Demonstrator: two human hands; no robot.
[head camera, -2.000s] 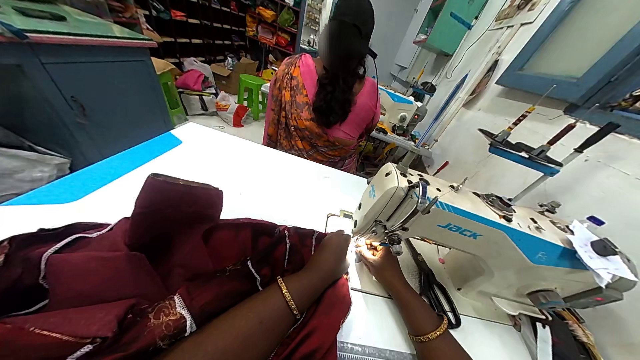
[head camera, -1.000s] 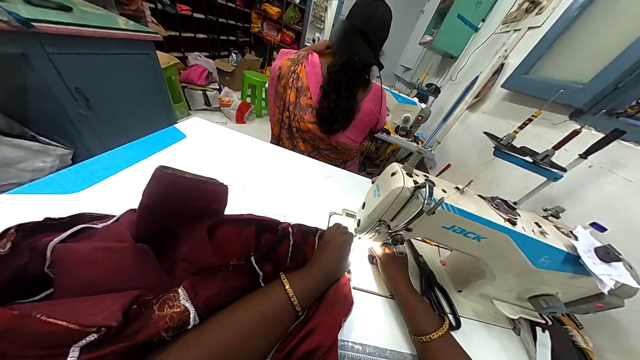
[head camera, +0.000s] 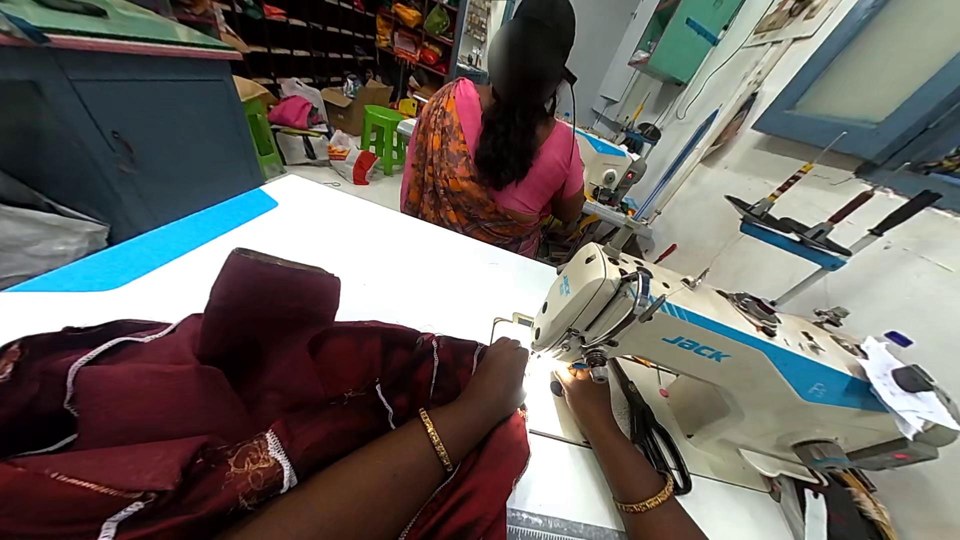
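A maroon garment (head camera: 285, 382) with white overlocked seam edges lies bunched on the white sewing table (head camera: 375, 262), left of a Jack sewing machine (head camera: 675, 337). My left hand (head camera: 501, 379) is closed on the garment's edge, just left of the lit needle area. Close to the presser foot, under the machine head, is my right hand (head camera: 585, 394), fingers bent; glare and the machine head hide whether its fingertips hold anything. Black-handled scissors (head camera: 649, 431) lie beside my right wrist, on its right.
Ahead, a person (head camera: 499, 142) sits with their back to me at another sewing machine (head camera: 604, 161). A metal ruler (head camera: 562, 525) lies at the near edge. The thread stand (head camera: 795, 244) rises behind the machine. A blue cabinet (head camera: 165, 142) stands at left.
My left hand stays on the garment's edge beside the needle area. My right hand has shifted slightly near the presser foot. The person ahead has changed posture a little.
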